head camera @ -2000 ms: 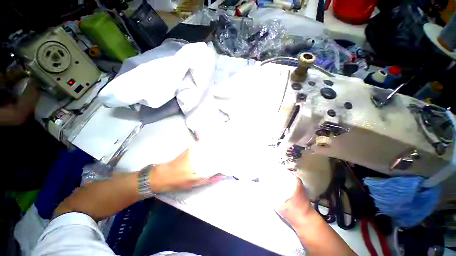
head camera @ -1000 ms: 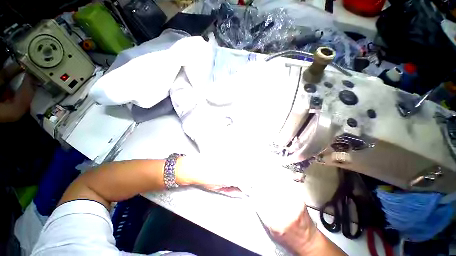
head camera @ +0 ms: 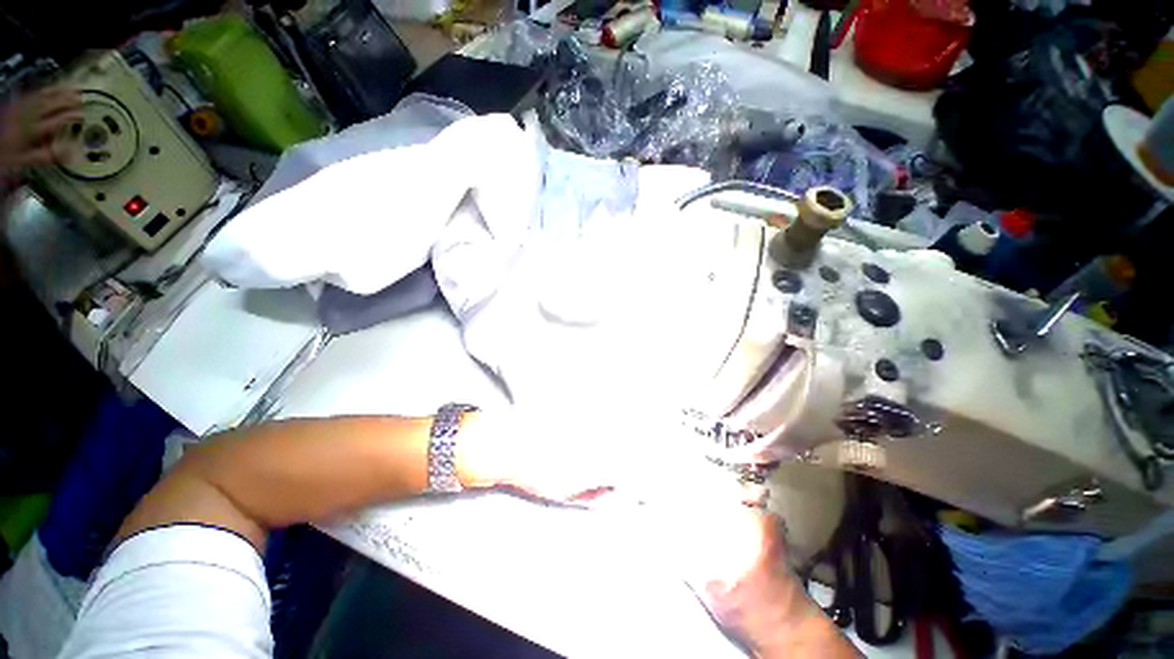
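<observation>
White cloth (head camera: 373,200), mostly overexposed, is heaped on the table and runs to the left end of the cream sewing machine head (head camera: 953,367). My left hand (head camera: 528,466), with a bracelet at the wrist, lies at the cloth in front of the machine; its fingers are lost in glare. My right hand (head camera: 756,577) is at the cloth's near right part, just below the needle area. Its fingertips are washed out. Neither grip can be made out. The presser foot area (head camera: 753,474) is small and blurred.
Black-handled scissors (head camera: 875,579) and a light blue bundle (head camera: 1030,579) lie below the machine head. Crinkled clear plastic (head camera: 644,103) is behind. A second machine (head camera: 122,155) stands left, with another person's hand (head camera: 39,129) at its handwheel. Blue plastic (head camera: 103,476) is low left.
My left hand has moved right, closer to my right hand, since the oldest frame. The other person's hand has risen to the handwheel. The whole view has shifted slightly.
</observation>
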